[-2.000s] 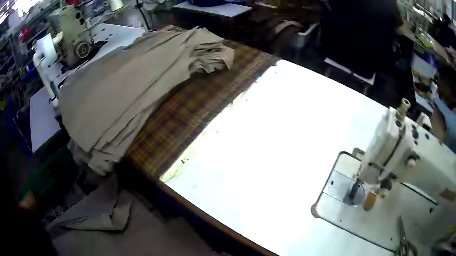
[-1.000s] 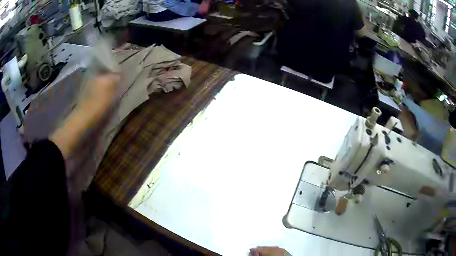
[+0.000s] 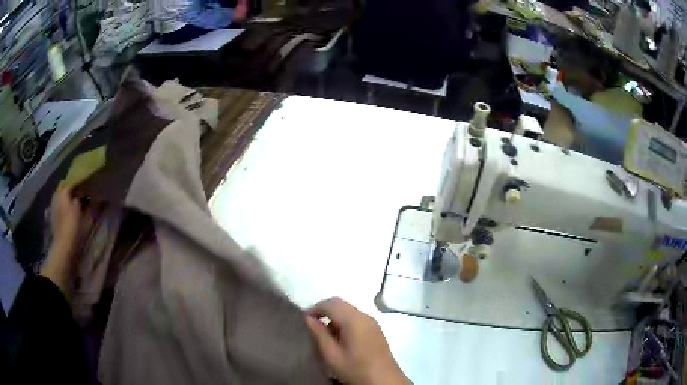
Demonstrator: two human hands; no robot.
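A large grey-brown cloth panel is stretched between my two hands, over the table's front left part and down past its edge. My left hand is at the far left, closed on the cloth's edge; the fingers are partly hidden. My right hand pinches the cloth's right edge near the table's front. The white sewing machine stands to the right. Its presser foot has no cloth under it. Olive-handled scissors lie on the machine bed, points away from me.
More grey-brown pieces lie on the brown checked strip at the table's back left. A yellow-green piece shows beside my left hand. A cream control panel is on the machine. A person in dark clothes is beyond the table.
The view has turned right. My left hand has gone from blurred over the stack to holding a panel at the left. My right hand has come further into view and holds the panel's edge.
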